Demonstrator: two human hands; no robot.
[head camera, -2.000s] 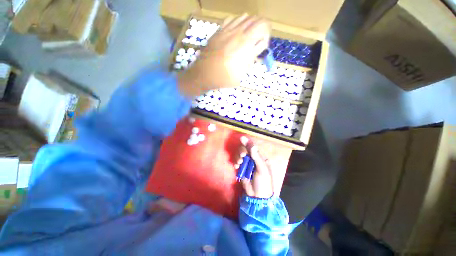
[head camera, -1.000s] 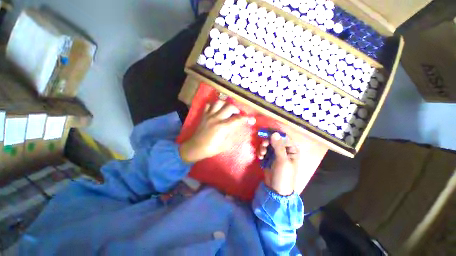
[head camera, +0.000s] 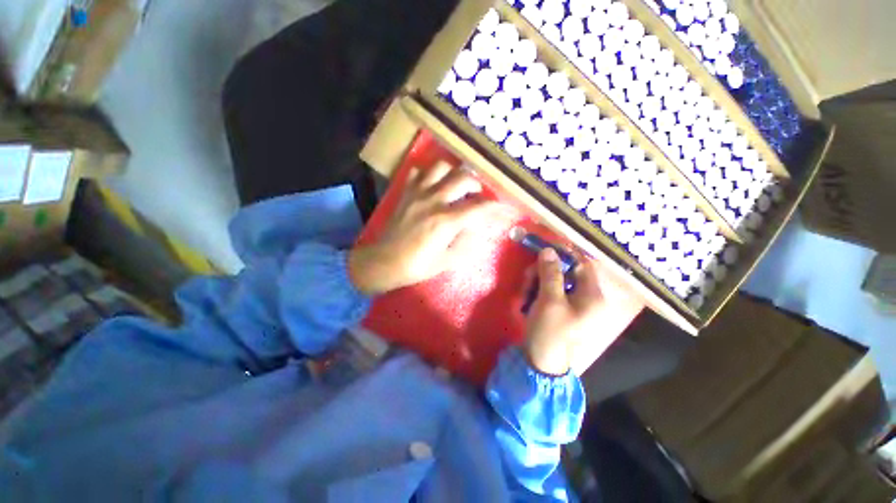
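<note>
My left hand (head camera: 418, 234) is palm down over the red mat (head camera: 457, 290), its fingers bent and a little apart. Glare hides what is under its fingertips. My right hand (head camera: 562, 319) is closed around several dark blue capacitors. One capacitor (head camera: 546, 248) sticks out past the thumb towards my left hand, with a white pad (head camera: 517, 234) at its end. The divided carton (head camera: 589, 263) lies beyond the mat. Its rows hold upright capacitors with white pads (head camera: 589, 152). The far row's right part shows dark blue capacitors without visible pads (head camera: 768, 98).
The carton's raised flap (head camera: 835, 39) is at the upper right. Brown cartons (head camera: 766, 383) stand at the right, one with printing on its side. More cartons (head camera: 44, 182) and a yellow-marked dark strip (head camera: 147, 231) are at the left. A dark surface (head camera: 285, 118) lies behind the mat.
My left hand has come back from the carton to the mat. My right hand now holds a capacitor pointing towards my left hand. The view has shifted and turned, bringing the carton up and right.
</note>
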